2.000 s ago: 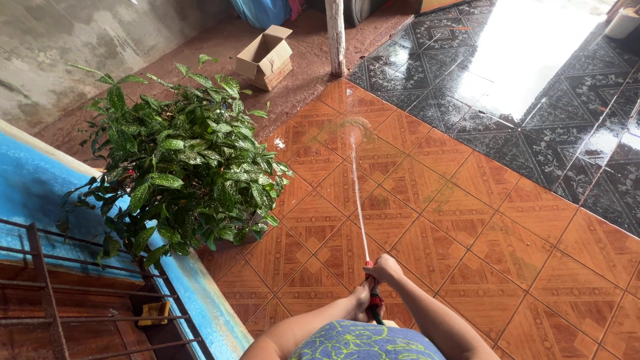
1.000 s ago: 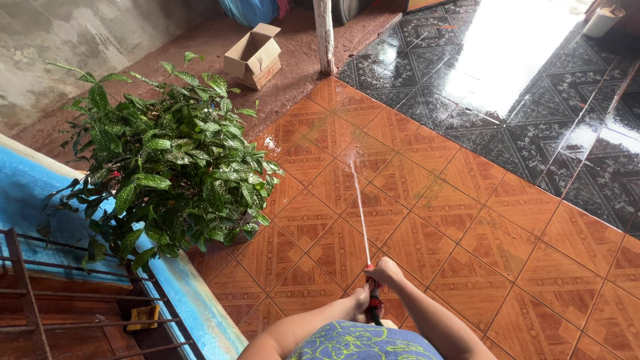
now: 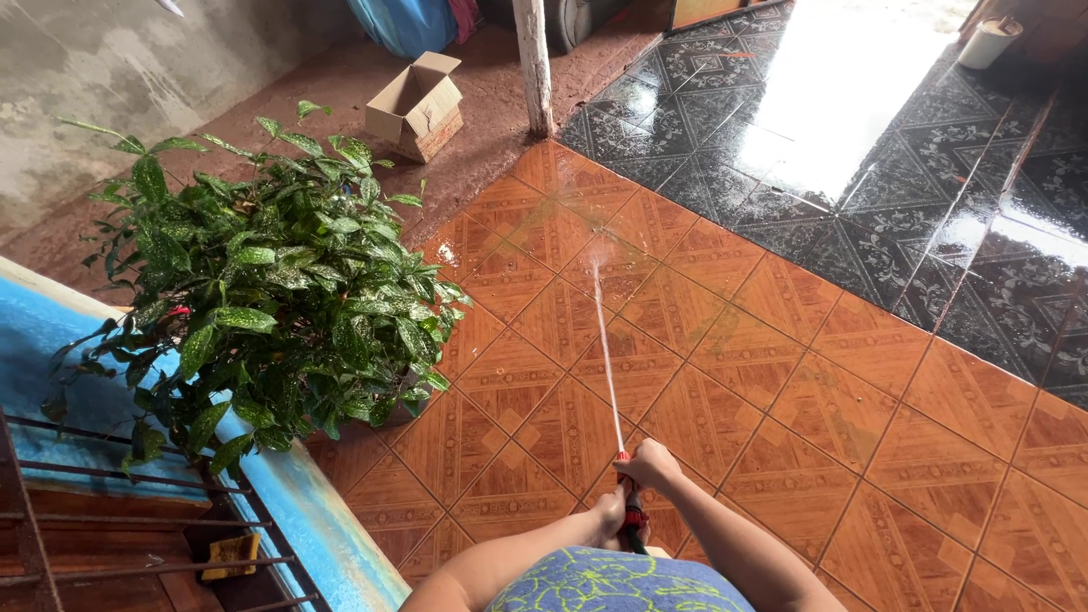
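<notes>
A red and black hose nozzle (image 3: pixel 633 517) points forward, low in the middle of the view. My right hand (image 3: pixel 650 466) is closed around its front end near the red tip. My left hand (image 3: pixel 610 512) grips the nozzle from the left, just behind and below the right. From the tip a thin water jet (image 3: pixel 606 348) runs forward onto the orange patterned floor tiles (image 3: pixel 510 374), where it breaks into spray. A dark hose leads back from the nozzle toward my body and is mostly hidden by my blue and green clothing.
A large leafy potted plant (image 3: pixel 280 297) stands at left, beside a blue wall ledge (image 3: pixel 314 510) and a metal grille (image 3: pixel 127 518). Farther off are an open cardboard box (image 3: pixel 416 106), a wooden post (image 3: pixel 534 68), wet black tiles (image 3: pixel 705 161) and a white bucket (image 3: pixel 988 42).
The jet's landing spot has come nearer to me from where it struck two seconds ago, near the post. Both hands have stayed on the nozzle.
</notes>
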